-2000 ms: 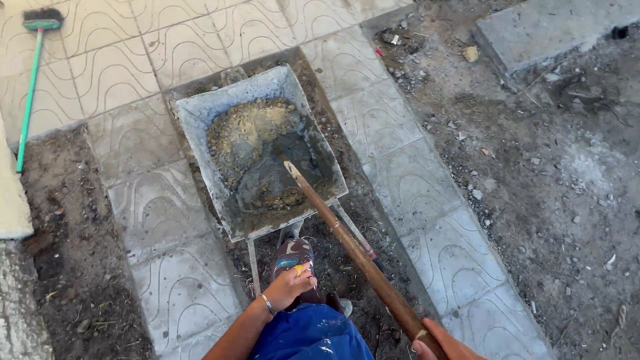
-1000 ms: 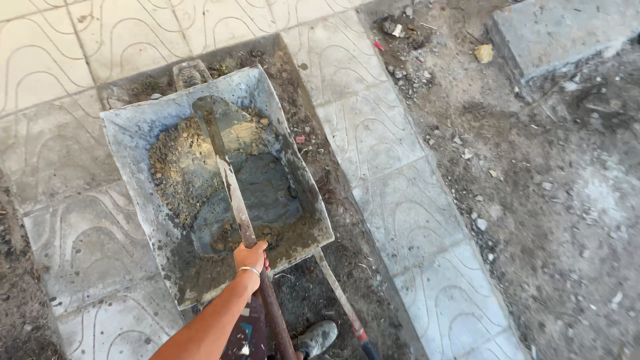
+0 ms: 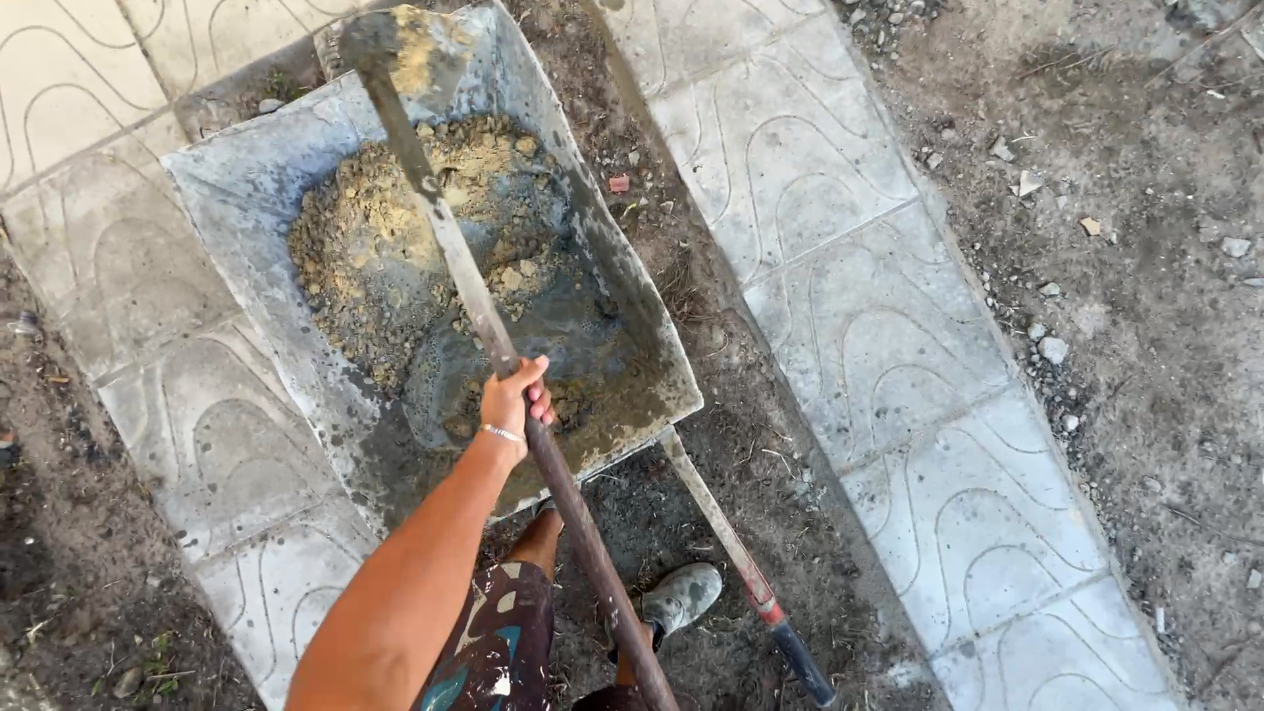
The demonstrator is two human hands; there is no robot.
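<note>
My left hand (image 3: pixel 517 403), with a bracelet at the wrist, is closed around the wooden handle (image 3: pixel 591 543) of a long tool. The handle runs from the bottom edge up across a metal wheelbarrow tray (image 3: pixel 237 227). Its mud-coated head (image 3: pixel 380 39) is above the tray's far end; whether it is a hoe or a shovel I cannot tell. Sandy mix (image 3: pixel 375 247) is heaped in the tray, with grey, watery slurry (image 3: pixel 563 351) at its near side. My right hand is out of view.
A wheelbarrow handle with a dark grip (image 3: pixel 800 660) extends toward the lower right, beside my shoe (image 3: pixel 681 597). Patterned paving slabs (image 3: pixel 849 267) flank the dirt strip under the tray. Rubble and stones (image 3: pixel 1053 350) lie on bare soil at the right.
My left hand, without the tool two seconds ago, has come to grip its handle. The tool now reaches across the tray to the far end. My right hand has left the view, which is now closer.
</note>
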